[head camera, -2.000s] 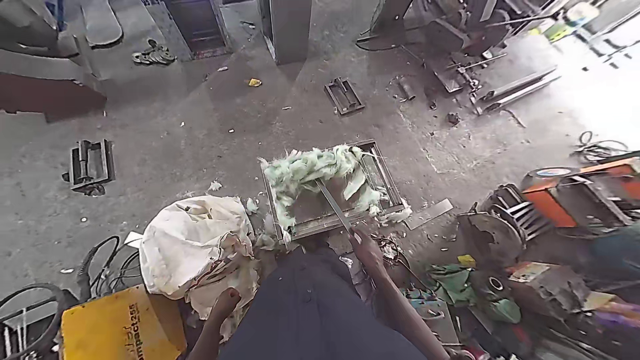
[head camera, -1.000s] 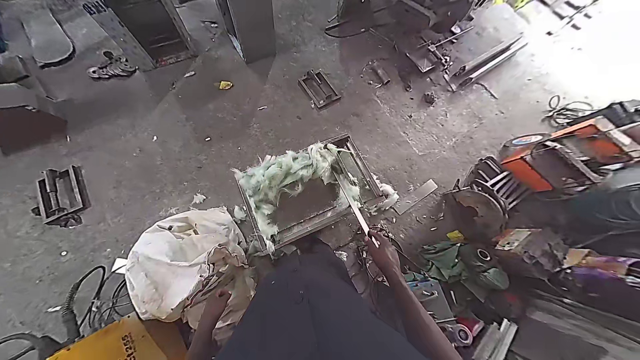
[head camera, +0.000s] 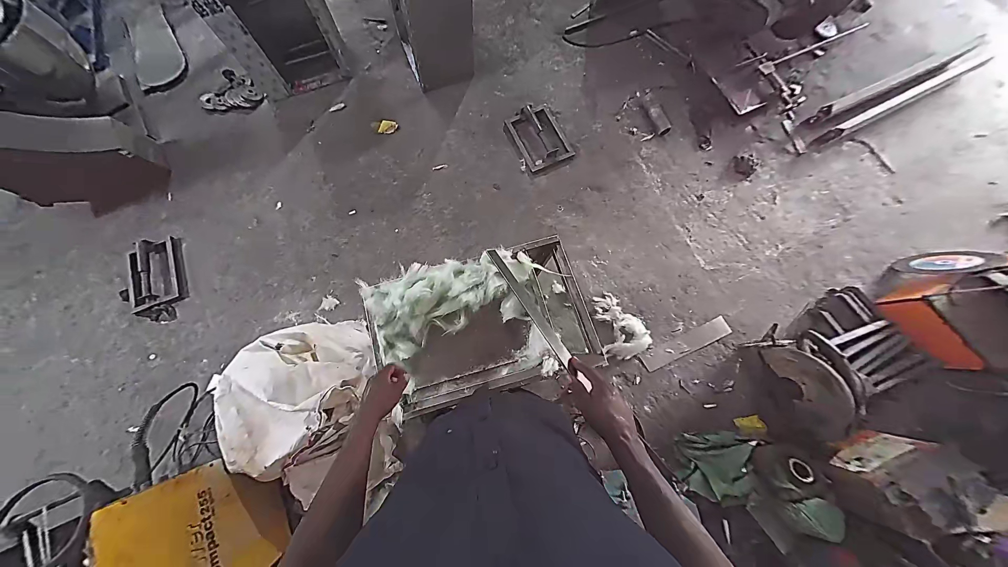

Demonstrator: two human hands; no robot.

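Observation:
A rectangular metal frame [head camera: 581,295] lies on the floor before me, with pale green fibrous wool [head camera: 441,295] along its far and left sides. My right hand [head camera: 602,402] is shut on the near end of a flat metal strip [head camera: 526,303], whose far end rests over the wool near the frame's far edge. At the frame's near left corner is my left hand [head camera: 386,390], fingers curled; whether it holds anything is not clear. A loose tuft of wool [head camera: 628,329] lies just right of the frame.
A white sack [head camera: 272,394] and a yellow machine [head camera: 169,520] stand at left. Small metal frames [head camera: 540,139] and metal channels [head camera: 898,98] lie farther off. A flat metal plate [head camera: 689,343], a round metal drum [head camera: 795,394], green cloth [head camera: 717,465] and an orange machine [head camera: 933,323] are at right.
My left hand has moved up from beside the sack to the frame's near left corner. The strip in my right hand has swung, and its far end now lies farther left over the wool.

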